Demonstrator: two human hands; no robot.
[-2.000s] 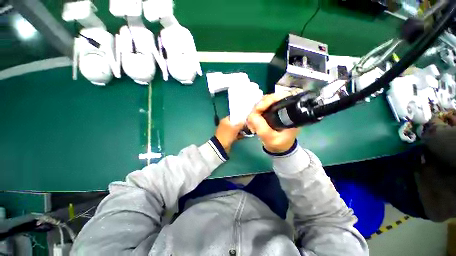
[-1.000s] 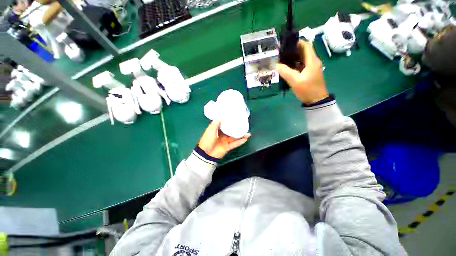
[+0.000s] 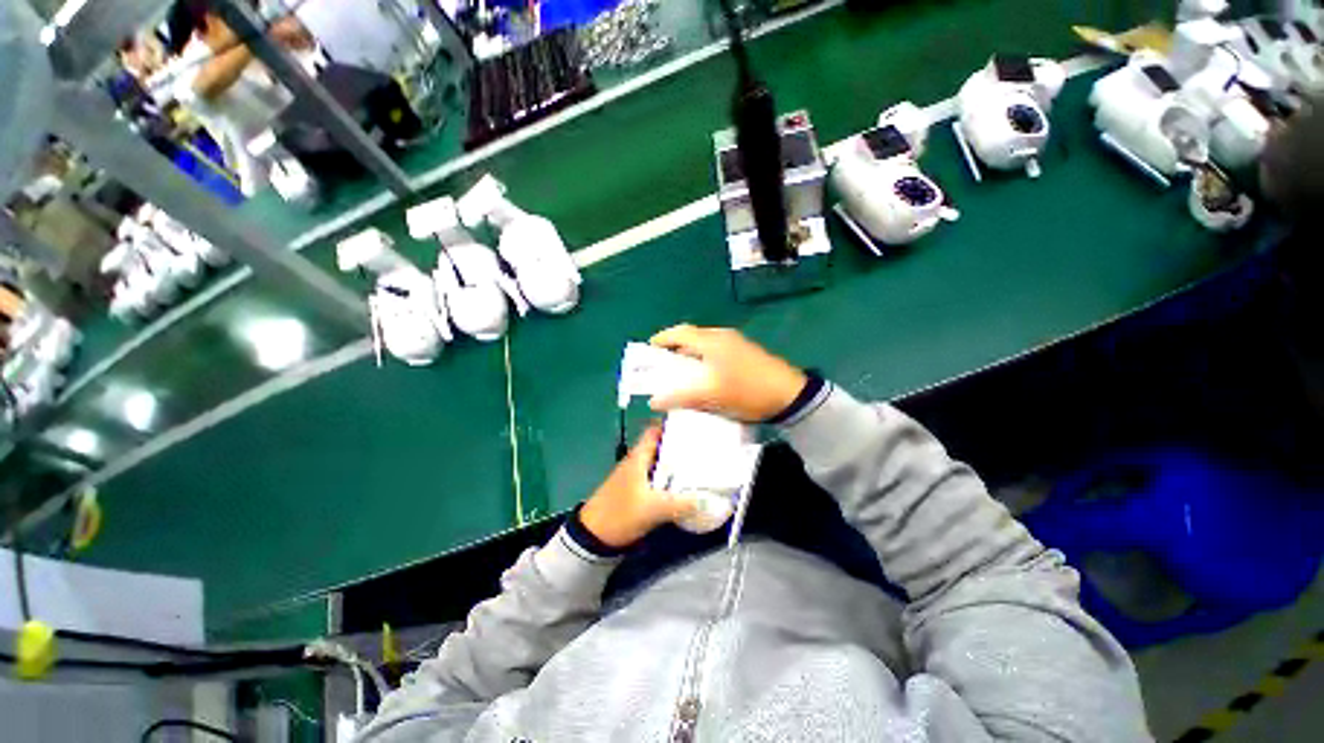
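A white security camera (image 3: 700, 453) is held between both hands at the bench's near edge, in front of my chest. My left hand (image 3: 627, 497) grips its lower left side. My right hand (image 3: 726, 375) grips its upper part near the mounting arm. A short black cable (image 3: 623, 431) hangs at its left. The black electric screwdriver (image 3: 758, 171) hangs upright, free of my hands, in front of the grey screw feeder (image 3: 791, 153).
Three white cameras (image 3: 472, 290) stand at the left on the green bench (image 3: 363, 479). More cameras with black lens fronts (image 3: 893, 196) stand right of the feeder. Black parts trays (image 3: 526, 95) and a person (image 3: 240, 73) are across the line.
My right hand has let go of the screwdriver and taken hold of the camera. The camera has come closer to my body and turned. The view has shifted, showing more of the far bench.
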